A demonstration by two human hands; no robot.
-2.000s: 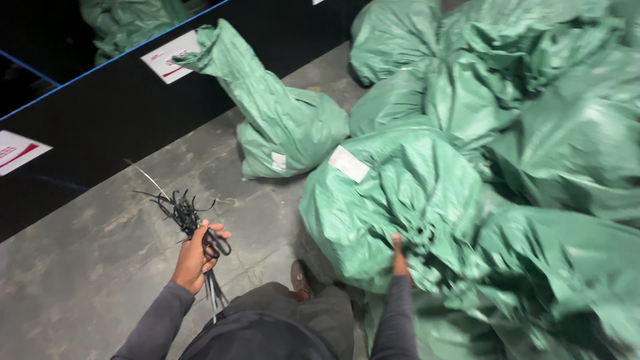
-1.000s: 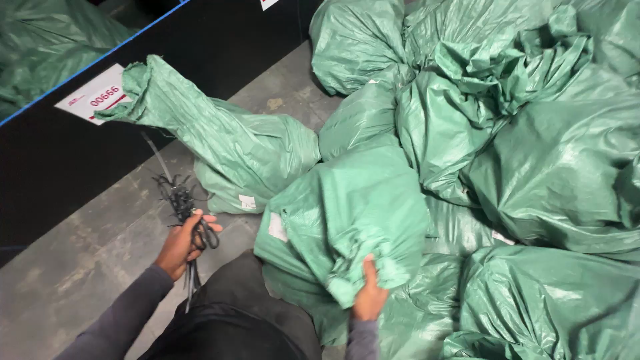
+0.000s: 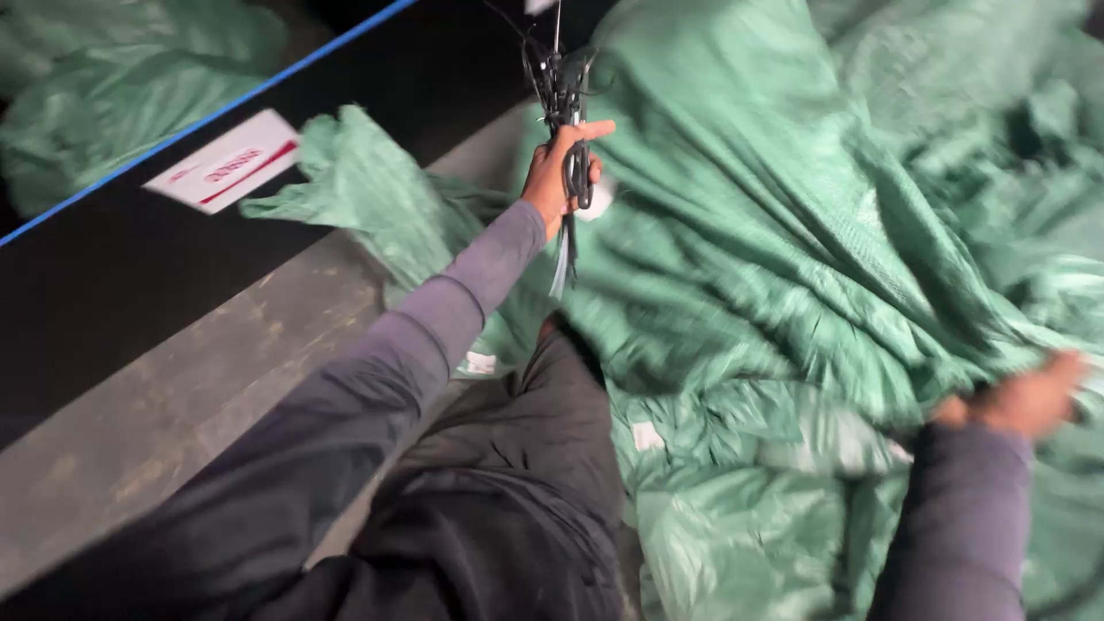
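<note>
My left hand (image 3: 565, 172) is closed around a bundle of black cable ties (image 3: 561, 103) and a dark looped handle (image 3: 580, 177), perhaps of scissors. The bundle is upright in front of a large green woven plastic sack (image 3: 733, 172). At the right, my right hand (image 3: 1022, 397) is blurred and grips the gathered end of that sack, whose folds stretch from the hand up to the left. A second green sack (image 3: 379, 198) with a twisted neck stands behind my left forearm, its lower part partly hidden.
A black partition (image 3: 362, 112) with a blue top edge and a white printed sign (image 3: 228, 164) runs along the left. More green sacks (image 3: 112, 112) lie beyond it. Other sacks (image 3: 742, 535) lie at the lower right and the upper right. Grey floor (image 3: 198, 379) shows beside the partition.
The sack in my right hand has been pulled out and now spreads across the middle. My right hand has moved right, and my left hand has moved up and right with the cable ties.
</note>
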